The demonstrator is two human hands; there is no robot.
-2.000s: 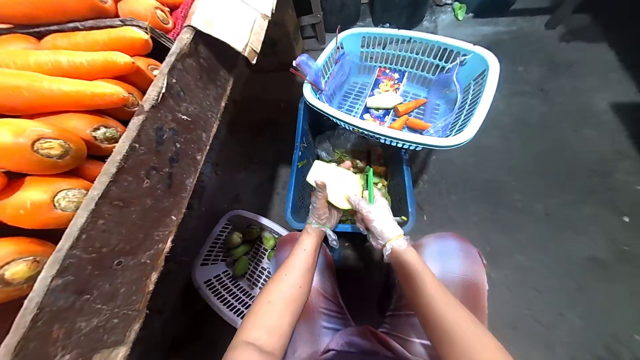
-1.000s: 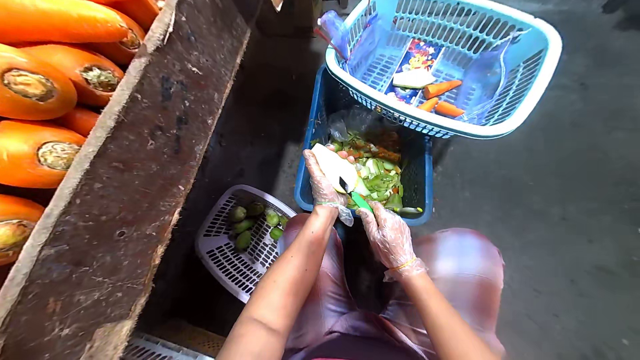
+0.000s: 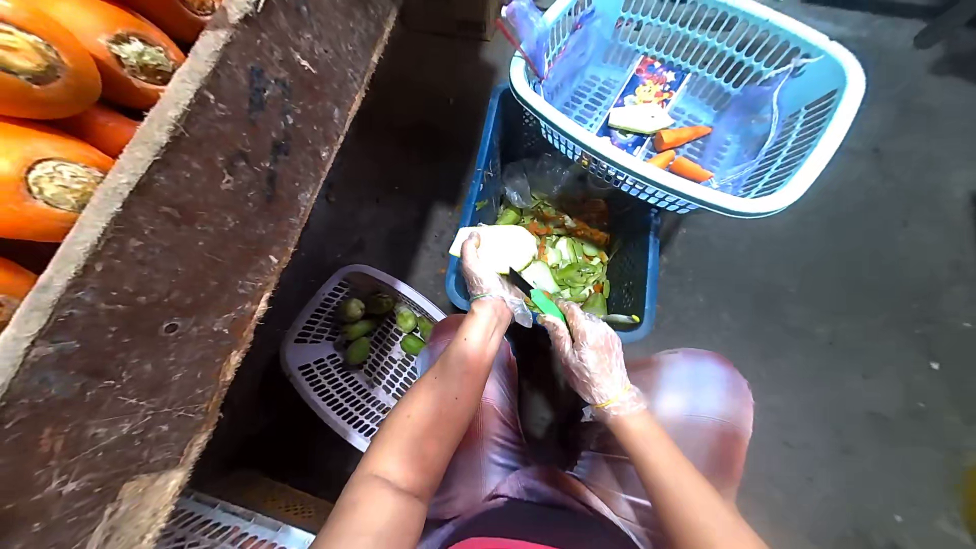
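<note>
My left hand [image 3: 486, 276], in a clear plastic glove, holds a pale peeled vegetable piece [image 3: 503, 247] over a blue basket [image 3: 650, 293] of peelings. In my right hand [image 3: 589, 352], gloved too, is the green handle of a knife [image 3: 543, 302]; its dark blade points toward the pale piece. Green and orange peelings [image 3: 576, 267] lie in the blue basket below. A light-blue basket [image 3: 827, 160] rests at the back over that basket's rim and holds orange carrot pieces [image 3: 681, 137], a pale cut piece [image 3: 640, 118] and a printed packet.
A wooden board [image 3: 145, 206] runs along the left, with large carrots [image 3: 53, 179] behind it. On the floor to the left of my knees stands a pale plastic basket [image 3: 324, 389] with several small green vegetables [image 3: 358, 330]. Another basket [image 3: 229, 526] shows at the lower left edge.
My right hand and the knife have drawn down and back from the pale piece, which two seconds ago they were against. More of the peelings shows. The view has shifted.
</note>
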